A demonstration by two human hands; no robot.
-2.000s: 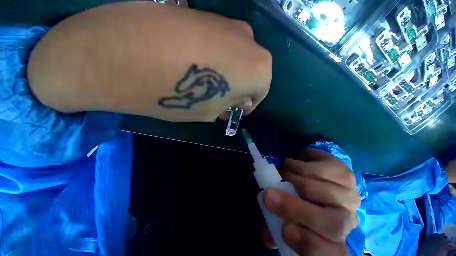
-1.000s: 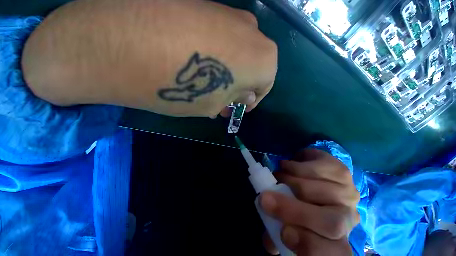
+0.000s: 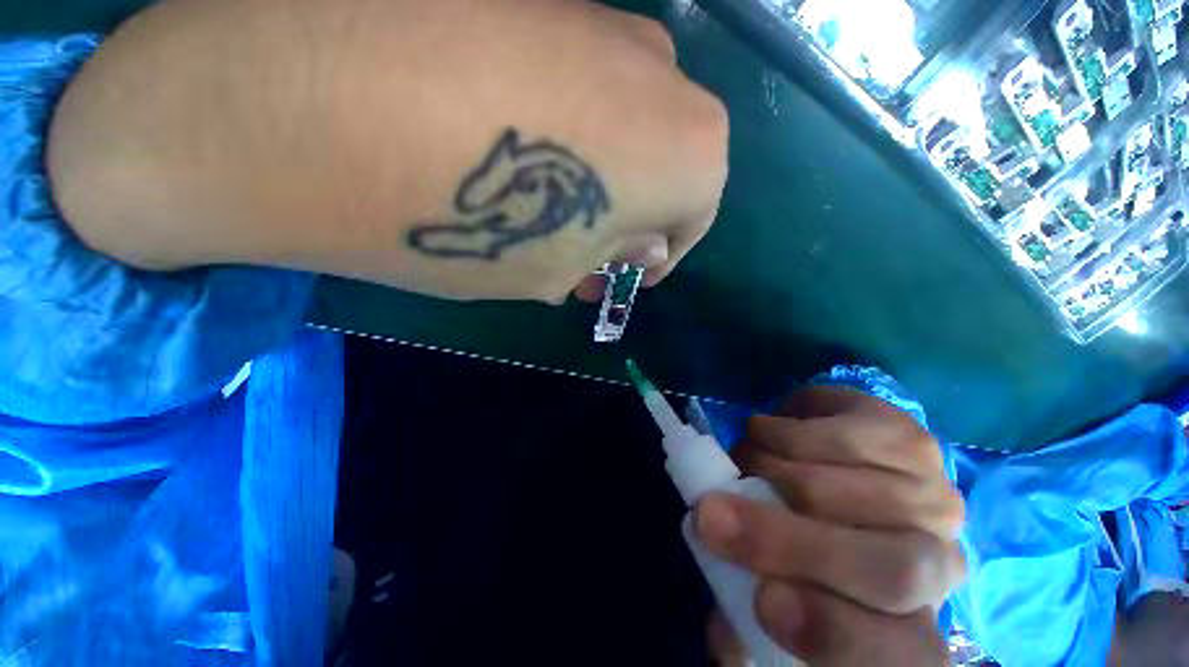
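My left hand, back up and with a dark mark on it, comes in from the left. Its fingertips hold a small circuit-board assembly, a narrow silvery-white strip with green board, pointing down. Its upper end is hidden by the fingers. My right hand is shut on a white squeeze bottle at lower right. The bottle's green needle tip points up and left, a little below the assembly and apart from it.
A glossy clear blister tray with several assemblies lies at the upper right on the dark green bench top. The bench's near edge crosses below my hands, with a dark gap beneath. Blue sleeves show at left and lower right.
My right hand and the bottle have moved slightly right, and the needle tip is a little farther from the assembly than one second ago. My left hand has barely moved.
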